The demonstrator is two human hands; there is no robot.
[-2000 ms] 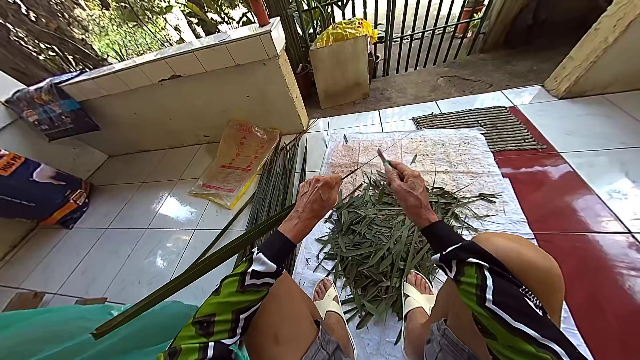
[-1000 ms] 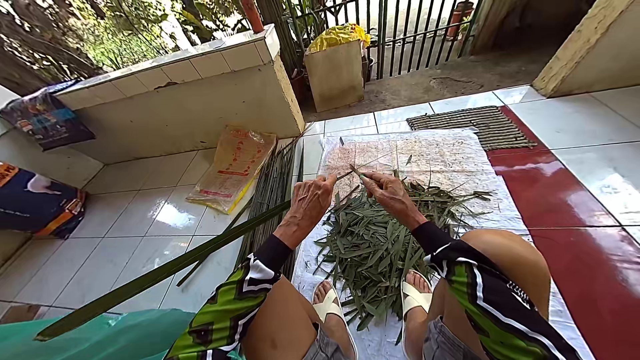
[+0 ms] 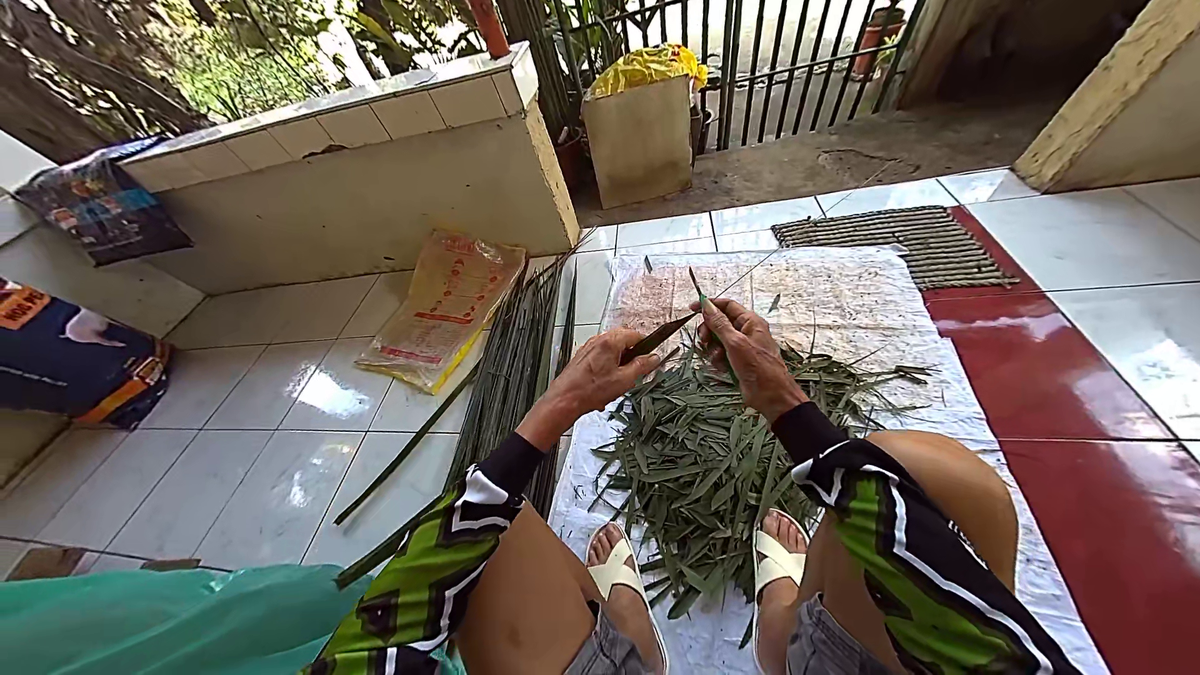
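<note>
My left hand (image 3: 600,370) grips a long leaf strip (image 3: 664,337), whose tip reaches toward my other hand. My right hand (image 3: 745,347) holds a small knife (image 3: 695,286) with a thin pointed blade and a green part at the fingers. Both hands are close together above a heap of cut green leaf pieces (image 3: 712,459), which lies on a white cloth (image 3: 909,319) between my sandalled feet. A bundle of long leaves (image 3: 506,384) lies on the floor beside the cloth, to the left. Part of the held leaf is hidden by my left hand and sleeve.
A yellow-edged plastic sack (image 3: 450,309) lies left of the leaf bundle. Green plastic sheeting (image 3: 169,619) is at the lower left. A ribbed mat (image 3: 891,244) touches the far right of the cloth. A low wall (image 3: 375,197) and a metal gate (image 3: 787,70) stand ahead.
The long leaf that stretched from my left hand to the lower left is no longer seen there; a shorter end shows at the hand. Both hands remain close together over the heap.
</note>
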